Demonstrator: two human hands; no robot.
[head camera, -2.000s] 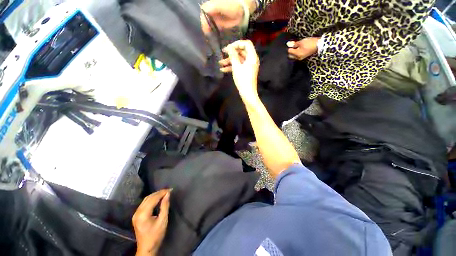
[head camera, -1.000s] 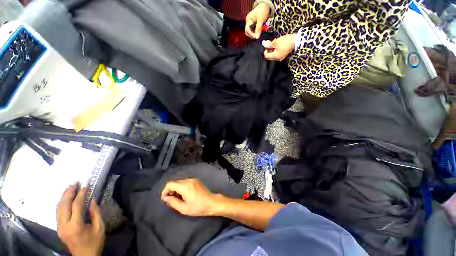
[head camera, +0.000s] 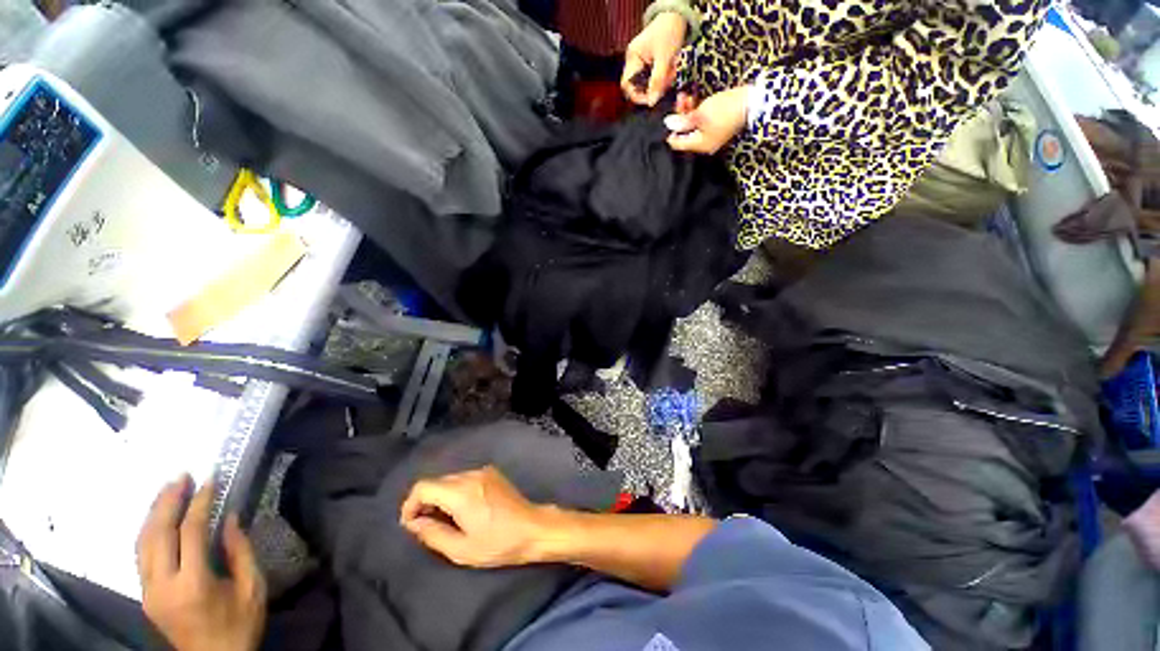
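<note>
A dark-grey garment piece (head camera: 382, 560) lies over my lap. My right hand (head camera: 477, 515) rests on it with the fingers curled; whether it pinches any cloth cannot be told. My left hand (head camera: 197, 572) lies at the front edge of the white machine table (head camera: 102, 490), fingers apart, with nothing seen in it. Black-grey strips (head camera: 191, 356) lie across the table. Yellow and green loops (head camera: 265, 204) and a tan flat piece (head camera: 239, 290) lie near the table's far corner.
A person in a leopard-print top (head camera: 852, 115) holds a black garment (head camera: 611, 242) opposite me. Grey cloth (head camera: 344, 102) hangs over the far table end. A large black bundle (head camera: 929, 432) fills the right. A blue-and-white scrap (head camera: 674, 413) lies on the floor.
My right hand has come back from near the other person's hands to my lap. My left hand has moved left to the table edge. The view has shifted.
</note>
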